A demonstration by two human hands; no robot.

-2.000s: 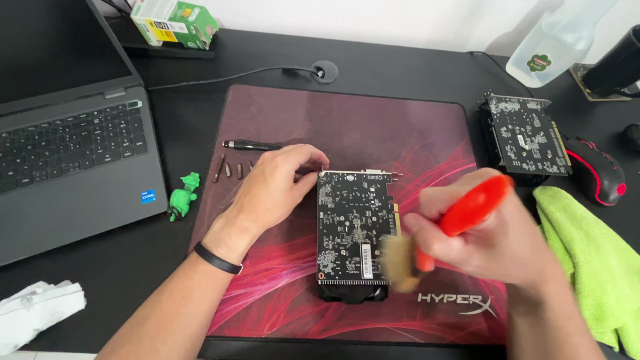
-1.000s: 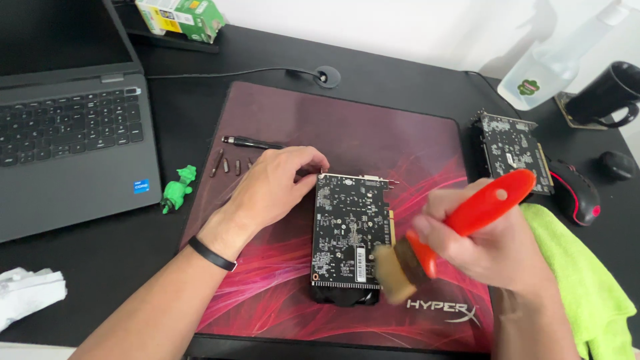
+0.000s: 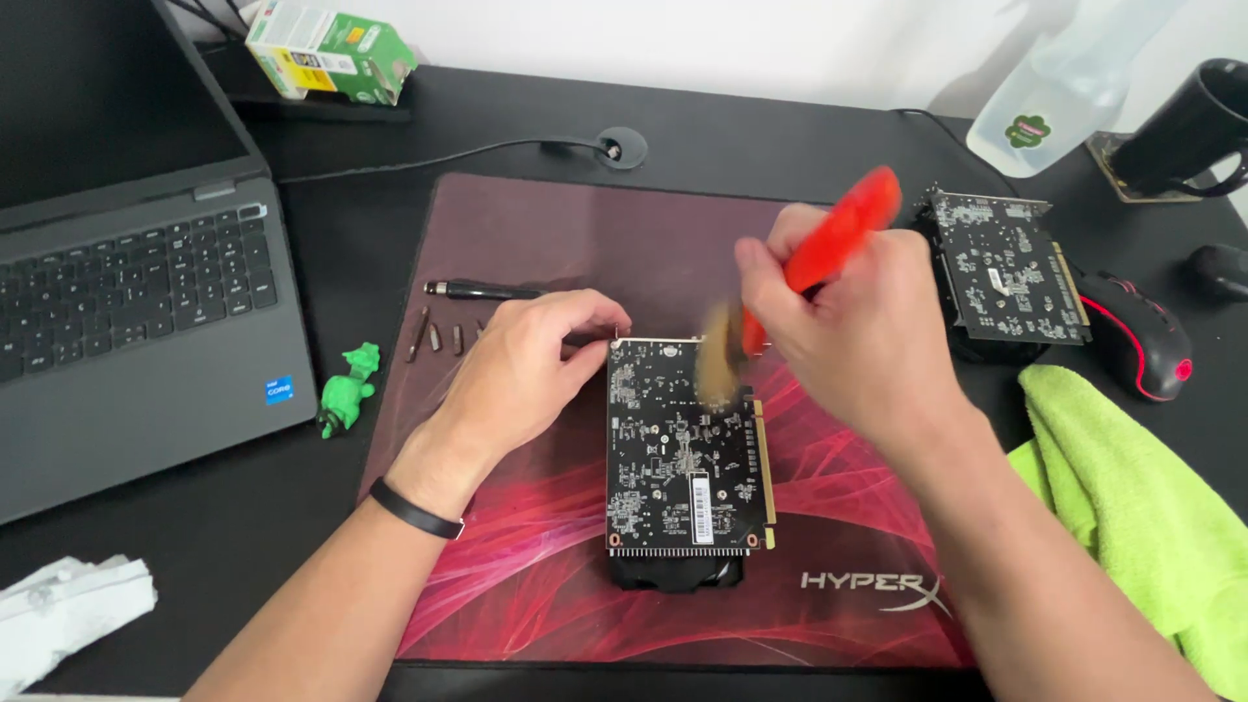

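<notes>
A graphics card [image 3: 673, 448] lies on the HyperX mouse pad [image 3: 585, 234] with its circuit side up and its dark cooler underneath. At its upper left corner my left hand [image 3: 531, 375] grips the card's edge between thumb and fingers. My right hand [image 3: 848, 312] is closed around a brush with a red handle [image 3: 846, 229]. The blurred tan bristles [image 3: 720, 356] are over the card's upper right part; whether they touch it cannot be told. A black pen-like tool [image 3: 483, 291] and several screwdriver bits [image 3: 435, 338] lie beside my left hand, which partly hides them.
To the left are a laptop [image 3: 136, 322], a green figurine [image 3: 349, 390] and crumpled white tissue [image 3: 73, 614]. A second graphics card [image 3: 1009, 268], a mouse [image 3: 1136, 336] and a lime cloth [image 3: 1131, 487] lie right. Behind stand a box [image 3: 331, 54], a translucent bottle [image 3: 1048, 107] and a black mug [image 3: 1185, 127].
My right hand has carried the brush from the card's lower right side up to its upper right part. My left hand has stayed at the card's upper left corner.
</notes>
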